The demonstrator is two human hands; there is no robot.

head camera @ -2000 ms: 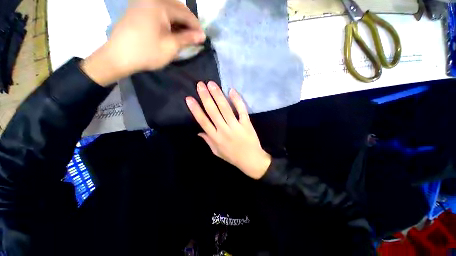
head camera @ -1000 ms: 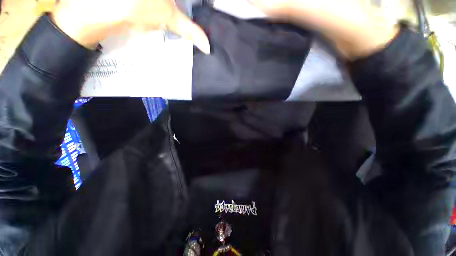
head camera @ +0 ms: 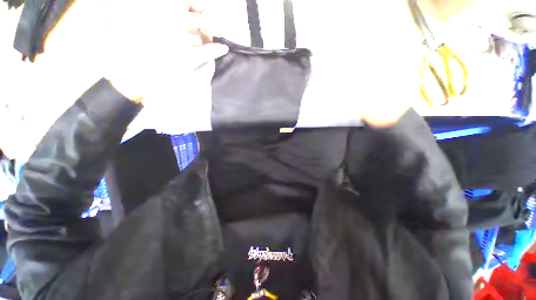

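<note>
A black cloth piece (head camera: 260,91) lies at the table's front edge, with a folded, ridged upper edge. Two narrow dark bands (head camera: 255,23) run upward above it. My left hand (head camera: 197,53) is at its upper left corner, with thumb and fingers closed on the cloth; the rest of the hand is washed out by glare. My right hand (head camera: 385,120) shows only near the wrist, right of the cloth; its fingers are lost in the white glare.
Scissors with yellow-gold handles (head camera: 445,76) lie on the white table (head camera: 482,102) at the right. Dark cut pieces (head camera: 38,26) are at the upper left. Blue lattice (head camera: 186,149) shows below the table edge, and red baskets (head camera: 508,278) at the lower right.
The pale-backed panel seen earlier no longer shows clearly. The black piece now has its ridged edge across the top. My left hand has come to its corner; my right hand has moved lower. The picture is brighter.
</note>
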